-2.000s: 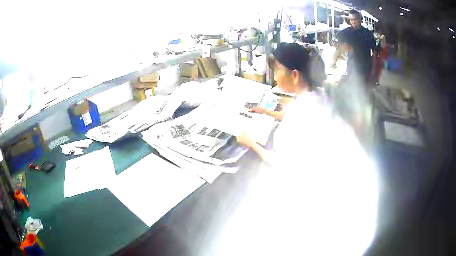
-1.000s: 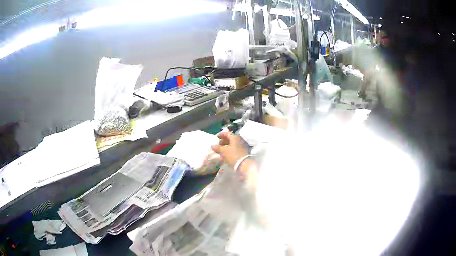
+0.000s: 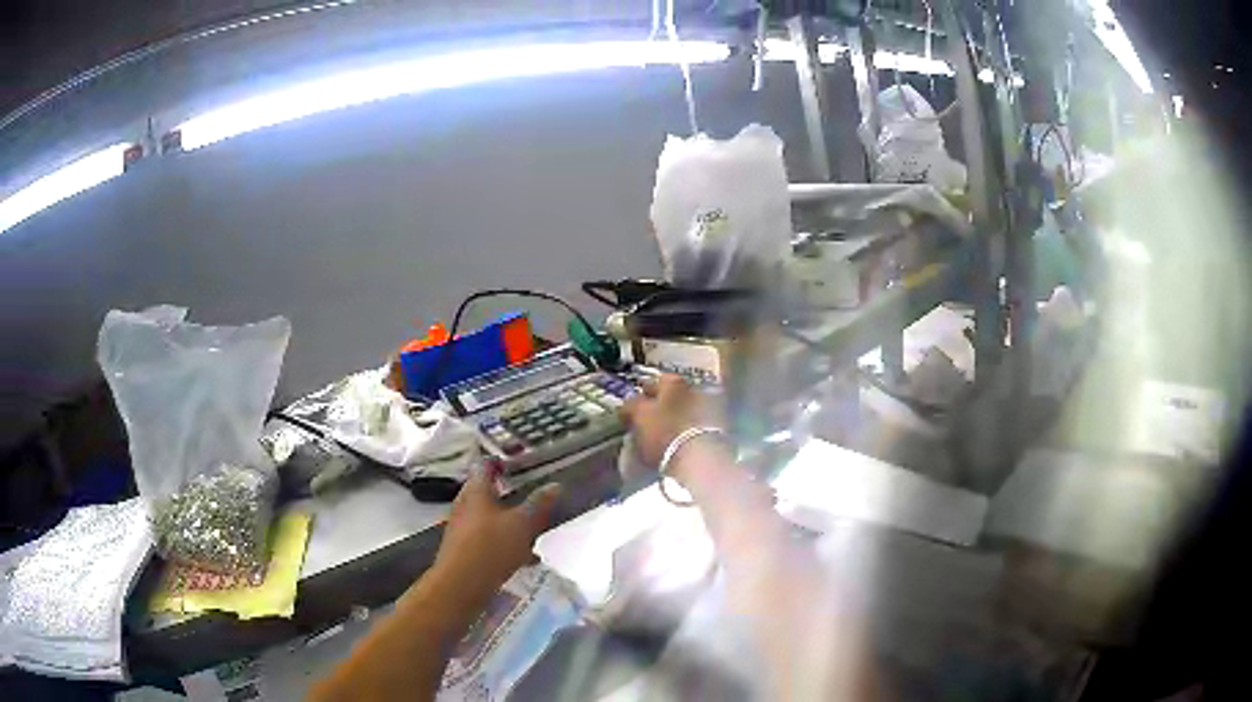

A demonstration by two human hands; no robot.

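A silver-grey desk calculator sits tilted on the raised shelf, its display at the back edge. My left hand is at its front left corner, index finger and thumb apart, with no object seen in it. My right hand, with a white band at the wrist, has its fingers on the calculator's right side. Whether they grip it or only touch it cannot be told. The right forearm is blurred by glare.
Blue-and-orange tape dispenser stands behind the calculator. Clear bag of small metallic parts is on the shelf at left, beside stacked white sheets. White bag stands behind. Newspaper lies below. Metal uprights rise at right.
The view has turned from the newspapers on the bench to the raised shelf and moved closer to it. Both my hands now show at the calculator.
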